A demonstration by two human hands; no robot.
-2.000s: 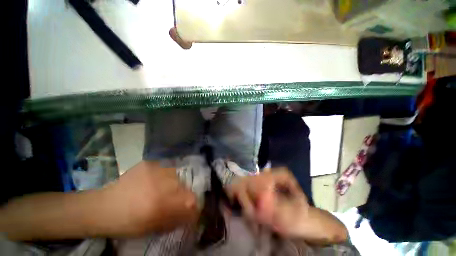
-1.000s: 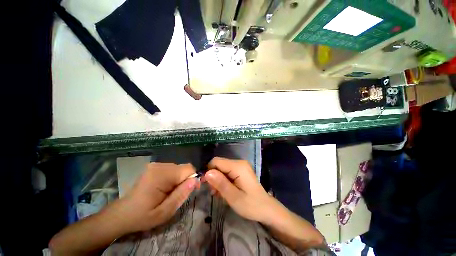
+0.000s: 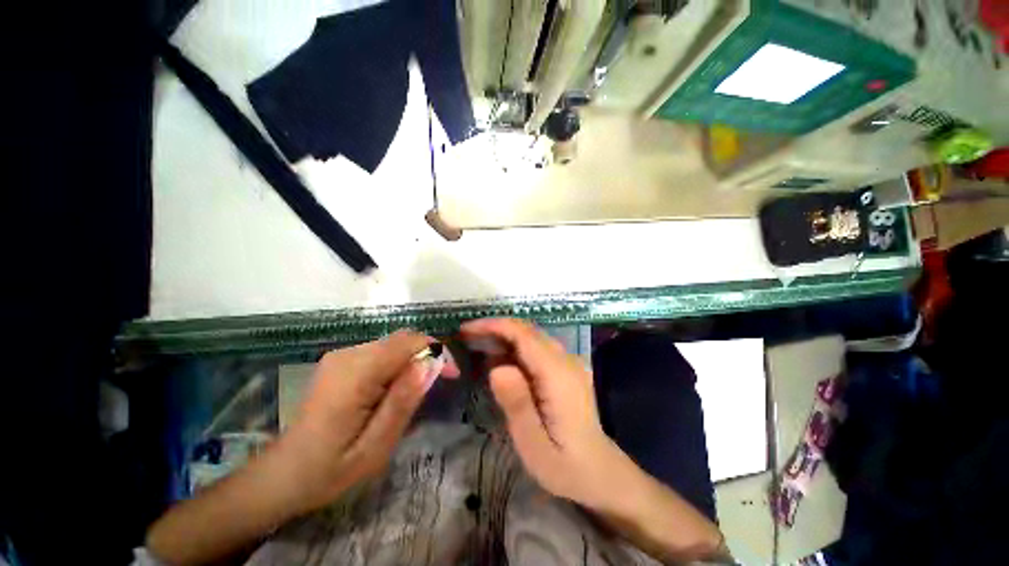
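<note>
My left hand (image 3: 360, 415) pinches a tiny dark and white item (image 3: 429, 352) between thumb and fingers, just in front of the table's green edge. What the item is cannot be told. My right hand (image 3: 544, 409) is beside it, thumb and fingers apart, with nothing visible in it; a small gap lies between the two hands. A narrow dark strip (image 3: 271, 166) lies slanting on the white table. Dark cut pieces (image 3: 343, 94) lie behind it, reaching towards the presser foot (image 3: 509, 108).
The sewing machine's green panel with a white screen (image 3: 780, 73) is at the upper right. A black decorated phone (image 3: 817, 228) lies right of the machine. The green table edge (image 3: 553, 315) crosses in front. Dark cloth (image 3: 653, 415) and cardboard (image 3: 802, 442) are below at right.
The hands were together at the small item one second ago; my right hand has now parted from it and opened. The item stays in my left hand. The view has shifted slightly.
</note>
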